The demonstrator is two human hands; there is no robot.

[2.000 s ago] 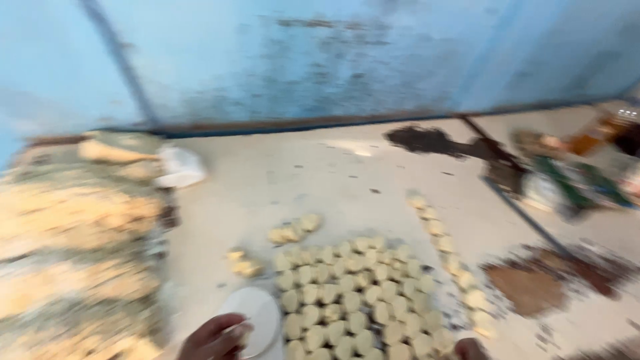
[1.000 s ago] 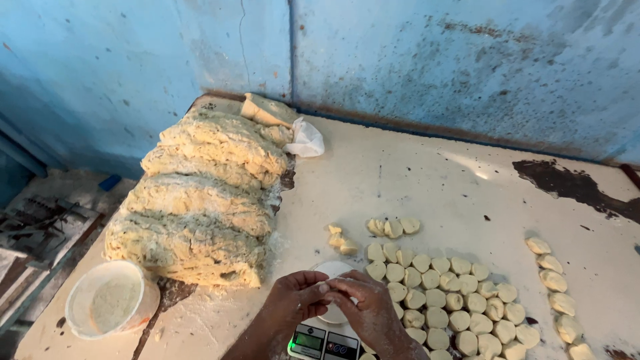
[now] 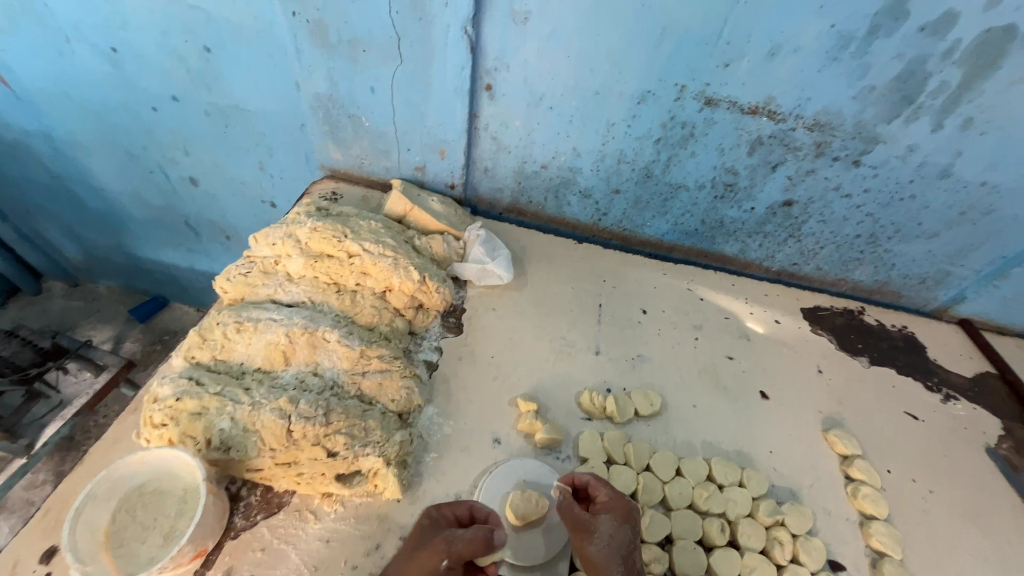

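Note:
A piece of pale dough point(image 3: 526, 507) lies on the round white plate point(image 3: 512, 472) of a kitchen scale near the bottom edge. At the plate's left side is my left hand point(image 3: 454, 538), its fingers closed on a small bit of dough that shows below them. On the right side my right hand point(image 3: 598, 516) pinches a small scrap of dough point(image 3: 562, 486) between thumb and finger. Rows of cut dough pieces point(image 3: 708, 498) stand beside and behind my right hand. Smaller dough bits point(image 3: 538, 422) and a short row of pieces point(image 3: 619, 406) lie behind the scale.
Large floured slabs of dough point(image 3: 296, 352) fill the table's left side, with a white plastic bag point(image 3: 486, 254) at their back. A white tub point(image 3: 144, 512) stands at the front left. Another line of dough pieces point(image 3: 868, 500) runs along the right. The blue wall point(image 3: 720, 136) borders the table point(image 3: 688, 336).
My hands, together above the scale one second ago, are now apart on either side of its plate. The dough piece on the plate now shows between them.

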